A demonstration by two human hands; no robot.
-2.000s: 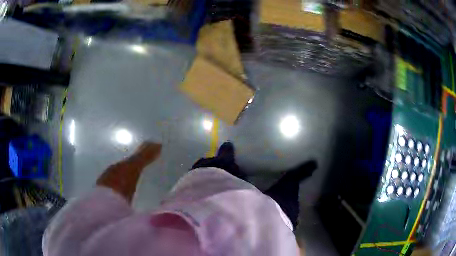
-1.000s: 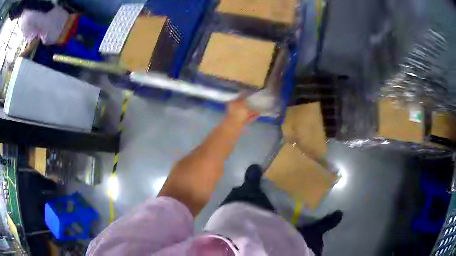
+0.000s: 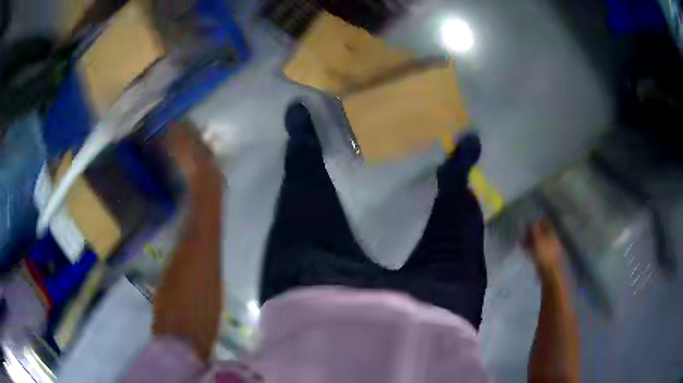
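My left hand (image 3: 183, 142) is blurred at the upper left, beside the blue trolley (image 3: 213, 78) and near its pale push handle (image 3: 86, 157). I cannot tell whether it touches anything. My right hand (image 3: 541, 238) is low at the right, beside a blurred grey, partly see-through stack (image 3: 599, 202); its grip is unclear. A brown board (image 3: 404, 112) lies just ahead of my feet, over what looks like a stack with a shiny edge. A second brown board (image 3: 341, 52) adjoins it.
The trolley carries brown-topped stacks (image 3: 123, 56). A large pale block (image 3: 108, 333) is at the lower left. A yellow floor line (image 3: 485, 191) runs beside my right foot. Part of a person, a pinkish sleeve (image 3: 22, 303), shows at the left edge.
The view has swung, so the trolley now lies at the left and the brown boards lie ahead. My left hand was on the push handle and now appears beside it. My right hand has come into view.
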